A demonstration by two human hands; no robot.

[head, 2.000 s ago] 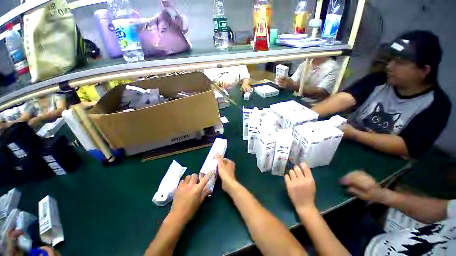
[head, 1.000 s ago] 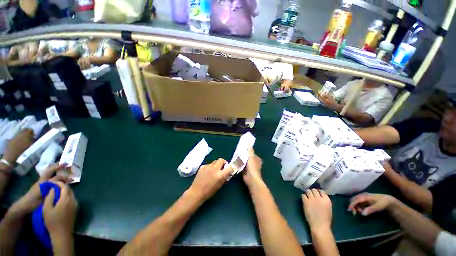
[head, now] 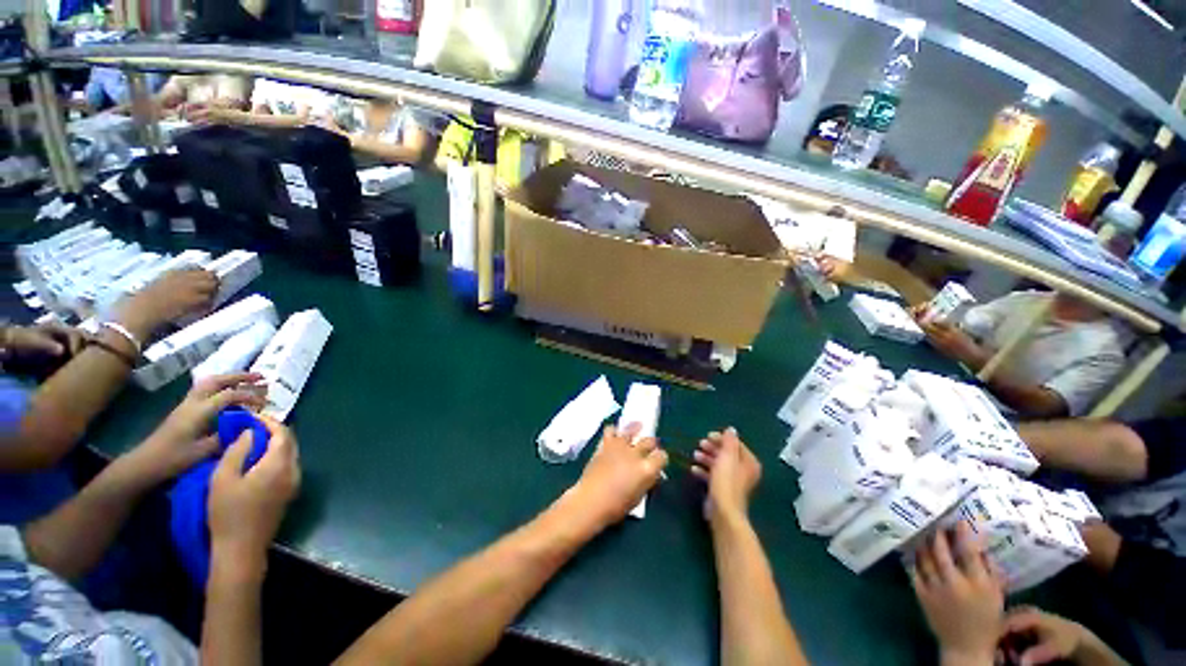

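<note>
My left hand (head: pixel 620 476) grips a slim white unit box (head: pixel 640 407) that stands out above its fingers, pointing away from me on the green bench. My right hand (head: pixel 728 471) is just right of it, off the box, with fingers curled; whether it holds something small cannot be told. A second white piece (head: pixel 576 420), with a pointed far end and a rounded near end, lies left of the box, not touched by a hand.
An open brown carton (head: pixel 641 271) with grey crinkled pieces stands ahead. Packed unit boxes (head: pixel 897 468) are piled right, with another person's hand on them. Left neighbours handle white boxes (head: pixel 297 362) and a blue cloth (head: pixel 195 511). Black boxes (head: pixel 381 243) stand back left. A shelf (head: pixel 780 173) crosses above.
The view has turned left. My right hand has come off the unit box and moved right, while my left hand stays on it. The neighbour's hand has moved onto the box pile.
</note>
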